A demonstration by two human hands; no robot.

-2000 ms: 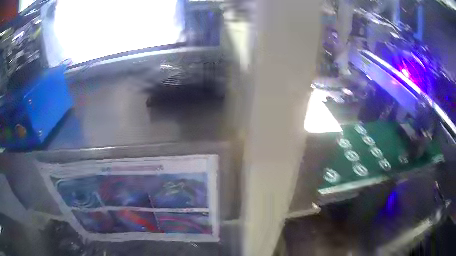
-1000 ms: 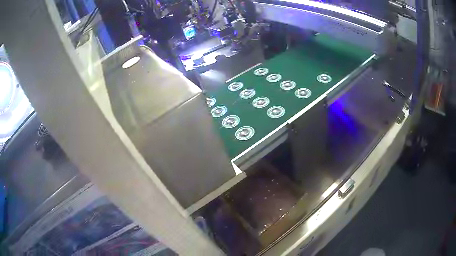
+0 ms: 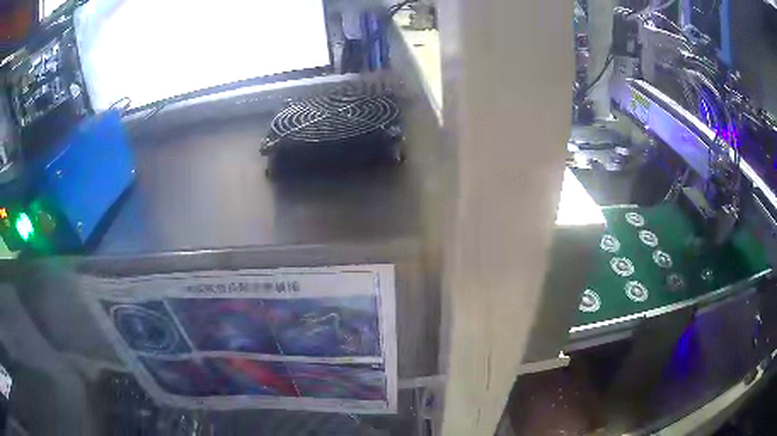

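Neither of my hands is in view. A black cooling fan (image 3: 334, 136) with a round wire guard lies flat on the grey metal shelf (image 3: 204, 200). A blue controller box (image 3: 85, 174) with a lit green lamp stands at the shelf's left. A white sheet with blue-red pictures (image 3: 264, 336) hangs from the shelf's front edge. At the right, small silvery round parts (image 3: 623, 266) lie in rows on a green conveyor belt (image 3: 652, 298). A dark mechanism (image 3: 716, 213) hangs low over the belt's right part.
A thick cream post (image 3: 503, 213) crosses the view from top to bottom. A glaring white monitor (image 3: 204, 47) stands behind the shelf. A white-violet light bar (image 3: 682, 132) runs behind the belt. A brownish recess (image 3: 554, 404) lies below the belt, with a cream rail at lower right.
The view has swung from the belt and metal cover back left to the shelf, fan and monitor. The post now stands upright near the middle, and the belt sits at the right.
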